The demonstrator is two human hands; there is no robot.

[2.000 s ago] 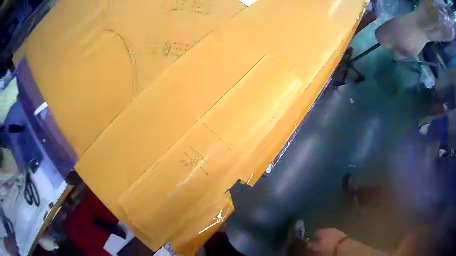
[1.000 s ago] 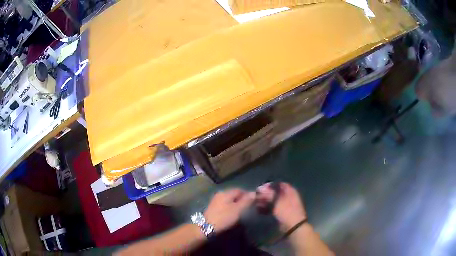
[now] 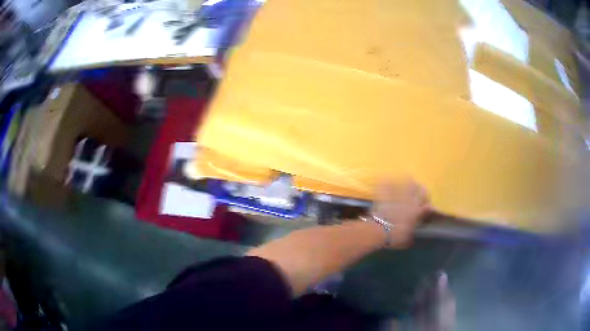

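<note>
Large yellow card sheets [image 3: 336, 123] cover the table, with faint marks on them. A long narrow strip of the same card shows faintly near the front edge. My left hand [image 3: 402, 202], with a metal watch at the wrist, is over the table's front edge. It is blurred, and its fingers and anything under them cannot be made out. My right hand [image 3: 441, 304] seems to be the blurred skin-toned shape low in the picture, below the table edge. Its fingers are not clear.
White paper pieces [image 3: 503, 100] lie on the table's right side. A white desk [image 3: 139, 39] with dark tools stands at upper left. A blue tray [image 3: 259, 203] is under the front edge, beside red material [image 3: 165, 158] with white sheets. A cardboard box [image 3: 55, 139] stands at left.
One second ago both hands were together below the table around a small dark object. Now my left hand is at the table edge, my hands are apart, and the object is not visible. The view has turned.
</note>
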